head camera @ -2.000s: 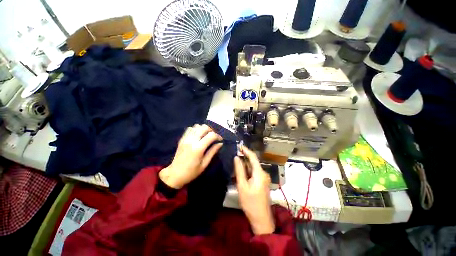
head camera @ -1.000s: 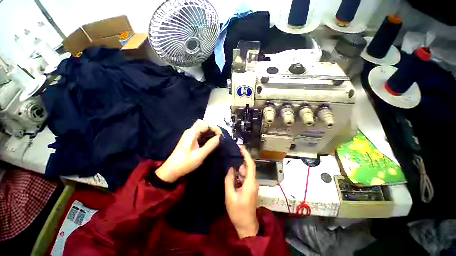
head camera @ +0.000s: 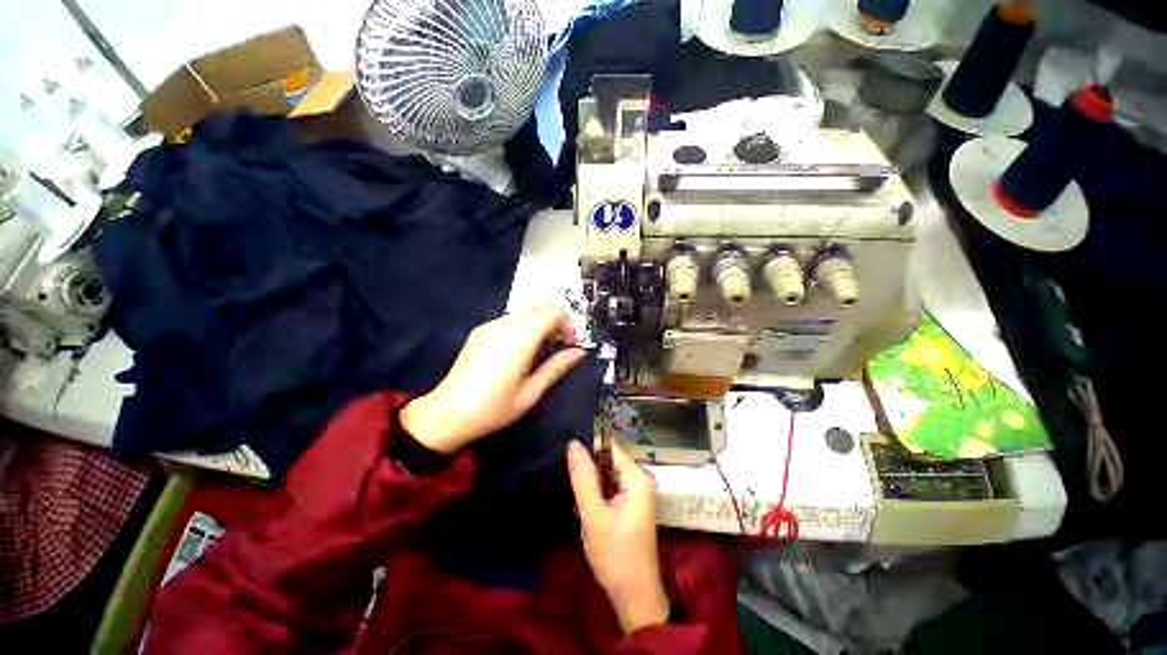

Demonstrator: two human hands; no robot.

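Observation:
The overlock machine, cream-grey with a row of tension knobs, stands in front of me. Navy cloth lies at its needle area and runs down to my lap. My left hand grips the cloth edge close to the presser foot, thumb and fingers pinching. My right hand is lower, at the cloth's right edge, its thumb and fingers near each other around a small dark thing that may be a tool. Whether it also holds cloth is unclear.
A navy cloth heap covers the table's left. A fan, cardboard box and thread cones stand behind. Red cord, a green-yellow packet and a parts tray are right. Checked cloth shows lower left.
My left hand has moved forward and right to the presser foot. My right hand has moved down, away from the needle area. The cloth edge now lies straighter beside the machine.

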